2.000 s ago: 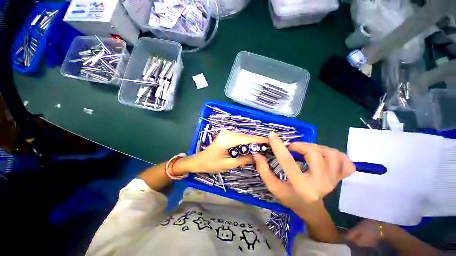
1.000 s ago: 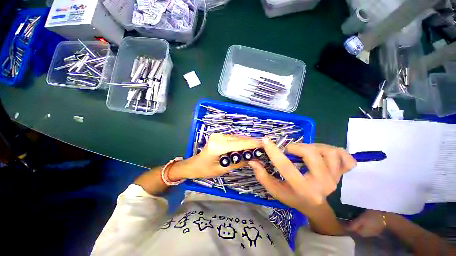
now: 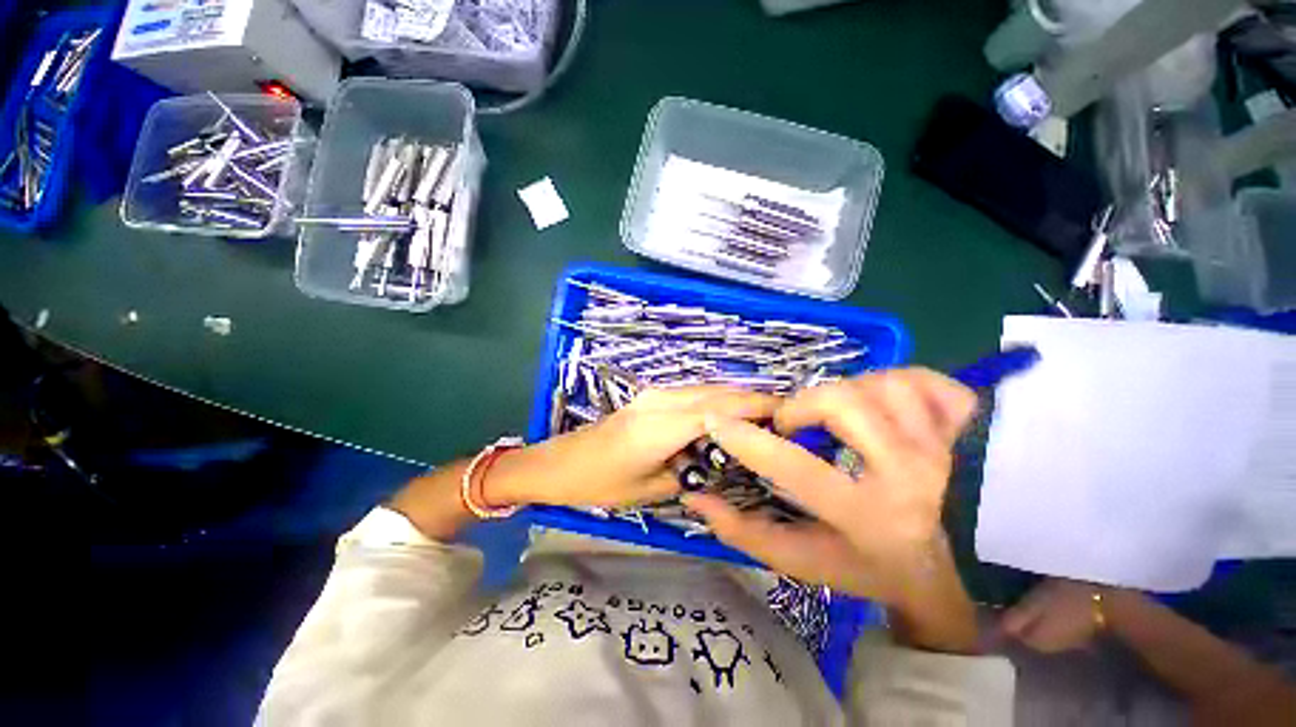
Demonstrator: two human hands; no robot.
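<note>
My left hand [image 3: 625,452] holds a few metal cartridges [image 3: 697,474] above the blue parts tray [image 3: 542,372]. Their round dark ends with pale centres face me, partly hidden by my fingers. My right hand [image 3: 867,476] holds a dark blue marker pen [image 3: 999,368], its back end pointing up and right, and its fingers touch the cartridges. The pen's tip is hidden. The blue tray is heaped with loose silver cartridges. Behind it stands a clear plastic box [image 3: 863,213] with a white lining and a row of cartridges.
Two clear parts boxes [image 3: 314,253] and a small blue bin [image 3: 58,190] stand left. A white paper square [image 3: 543,202] lies mid-bench. White paper sheets [image 3: 1116,455] lie right, a black case [image 3: 1002,178] behind them. Another person's hand [image 3: 1059,619] is at lower right.
The cartridge ends, earlier in an open row facing me, are now bunched and partly covered. My right hand has closed in over them, and the pen has tilted upward from near level.
</note>
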